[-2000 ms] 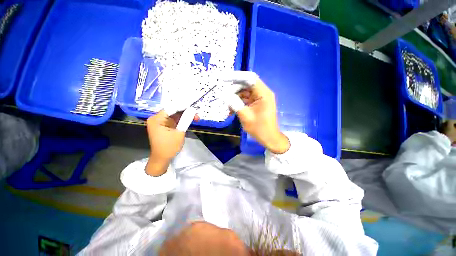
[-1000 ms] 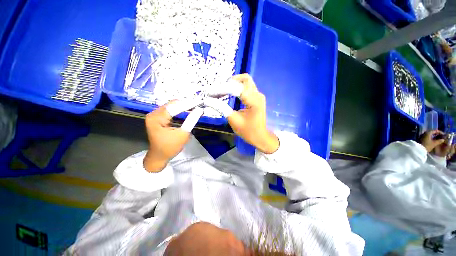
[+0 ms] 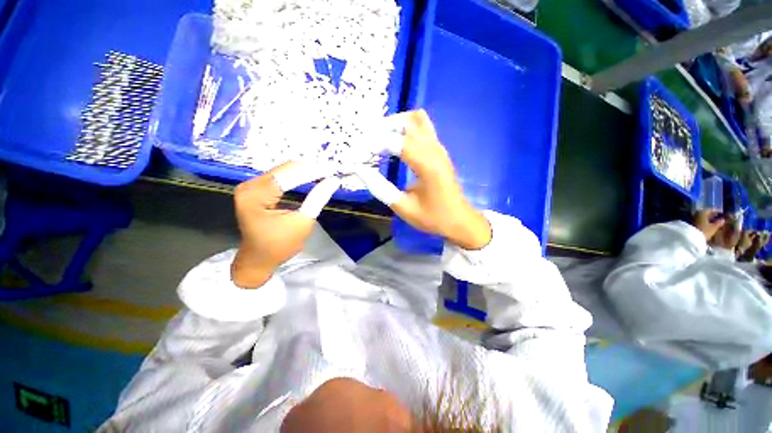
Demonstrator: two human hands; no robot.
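My left hand (image 3: 272, 221), with white finger cots, has its thumb and finger pinched at the front of the white heap. A small slim metal part shows only faintly there, mostly hidden by the cots. My right hand (image 3: 430, 179) is beside it, its thumb tip meeting the left fingertips and its forefinger bent over the heap; whether it grips anything is unclear. The heap of small white parts (image 3: 305, 84) fills the middle tray. The clear plastic box (image 3: 173, 106) at its left edge holds a few slim metal parts.
A neat stack of silver-and-dark pieces (image 3: 118, 110) lies in the left blue tray (image 3: 51, 84). A large blue tray (image 3: 487, 127) stands right of the heap. Farther right are a dark bench surface (image 3: 592, 169), a tray of metal parts (image 3: 673, 139) and another worker's sleeve (image 3: 677, 271).
The dark slim part seen between my hands two seconds ago is now mostly hidden. My fingertips have come together lower, at the heap's front. The view has shifted, so the trays appear farther left.
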